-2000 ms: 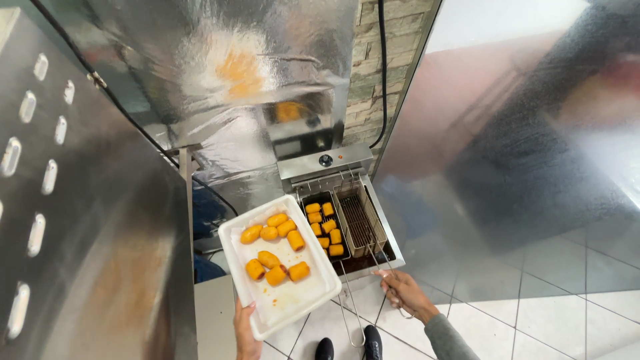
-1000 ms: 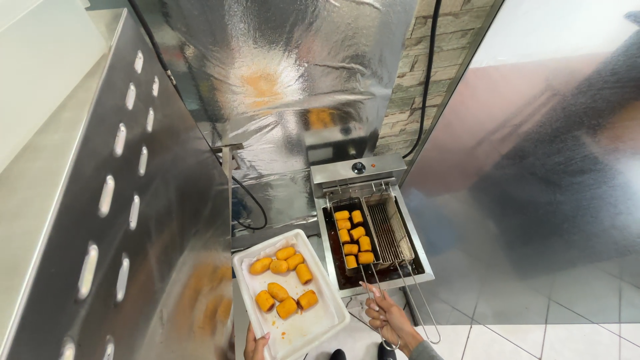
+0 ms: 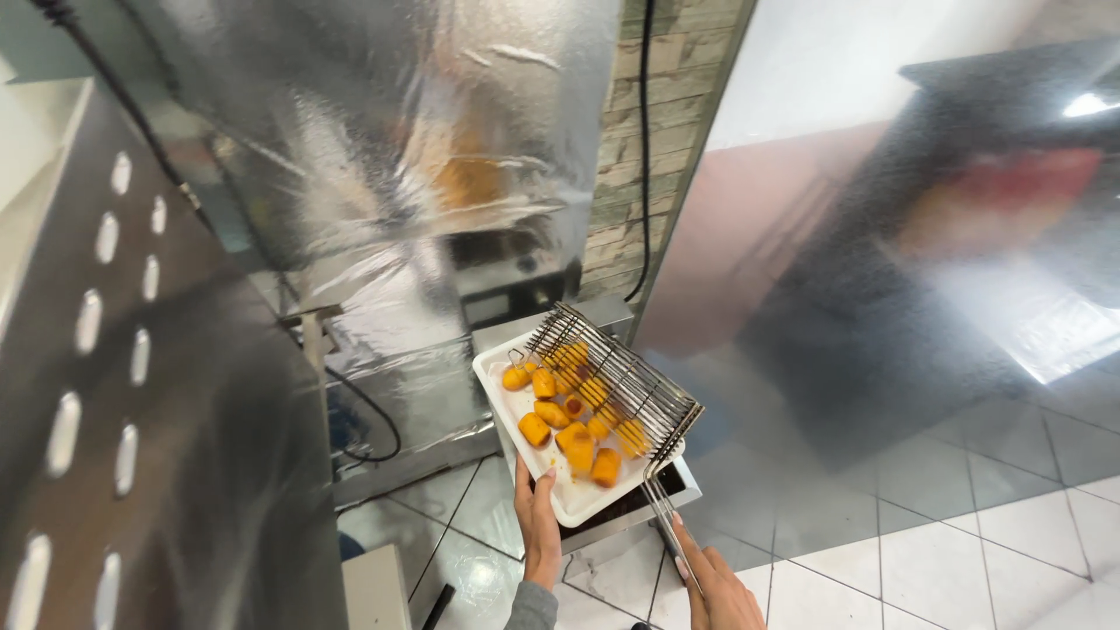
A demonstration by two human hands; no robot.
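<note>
My left hand [image 3: 539, 525] grips the near edge of a white plastic tray [image 3: 582, 507], held over the deep fryer [image 3: 691, 486]. Several orange-yellow fried pieces [image 3: 534, 430] lie on the tray. The wire handle of a fryer basket [image 3: 626, 376] is in my right hand [image 3: 717, 586]. This basket is tipped over the tray's right side, its wire mesh facing up, with more pieces showing under and through the mesh. Most of the fryer is hidden beneath the tray and basket.
A slotted stainless steel panel [image 3: 210, 394] stands at the left. Foil-like sheeting [image 3: 394, 289] covers the wall behind the fryer, beside stone-look brick [image 3: 652, 114] and a hanging black cable [image 3: 646, 157]. A large shiny metal panel [image 3: 831, 306] rises at the right, above floor tiles.
The basket, in the fryer's oil a second ago, has been lifted and tipped over the tray. The tray has moved from the fryer's left side to above it, and more pieces are over it.
</note>
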